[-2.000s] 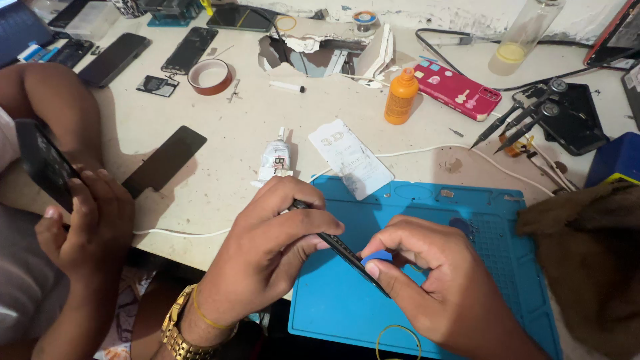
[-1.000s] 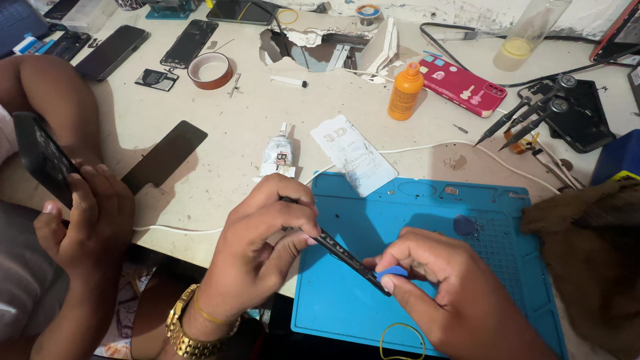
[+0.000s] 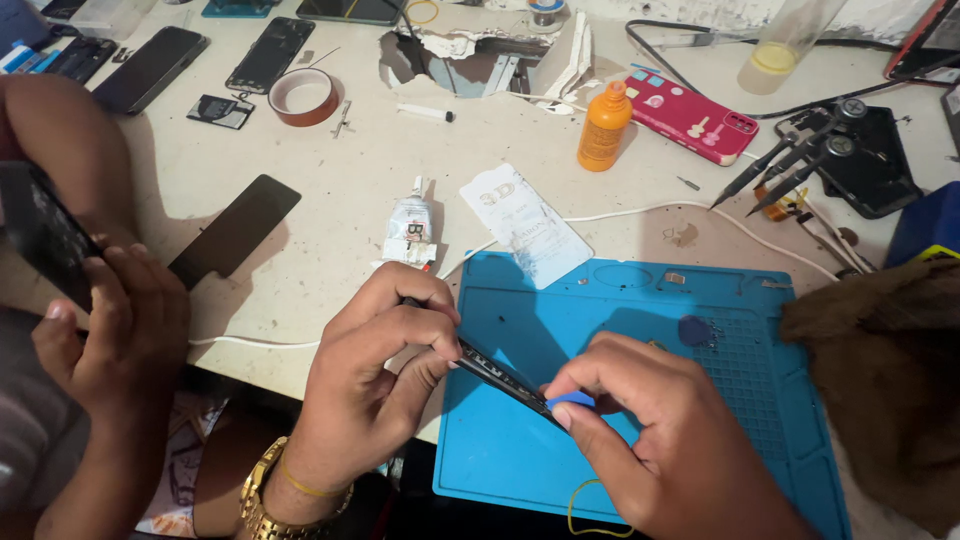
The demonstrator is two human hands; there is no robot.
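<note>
A black smartphone [image 3: 510,381] is held edge-up above the blue silicone repair mat [image 3: 495,465]. My left hand [image 3: 382,360] grips its upper left end between thumb and fingers; a gold watch and a yellow band are on that wrist. My right hand [image 3: 645,420] pinches a blue plastic opening pick [image 3: 571,400] against the phone's long edge, near its lower right end. A second, darker blue pick [image 3: 696,330] lies on the mat. The phone's broad faces are mostly hidden by the viewing angle and my fingers.
Another person's hand [image 3: 124,322] holds a phone at the left. Beyond the mat are a glue tube [image 3: 410,229], a printed card [image 3: 525,225], an orange bottle [image 3: 604,127] and a red phone case [image 3: 690,116]. Screwdrivers [image 3: 795,165] stand at the right beside a brown cloth [image 3: 885,375].
My right hand with the blue pick has shifted slightly down and right along the phone's edge since the earliest frame. My left hand keeps its hold on the phone.
</note>
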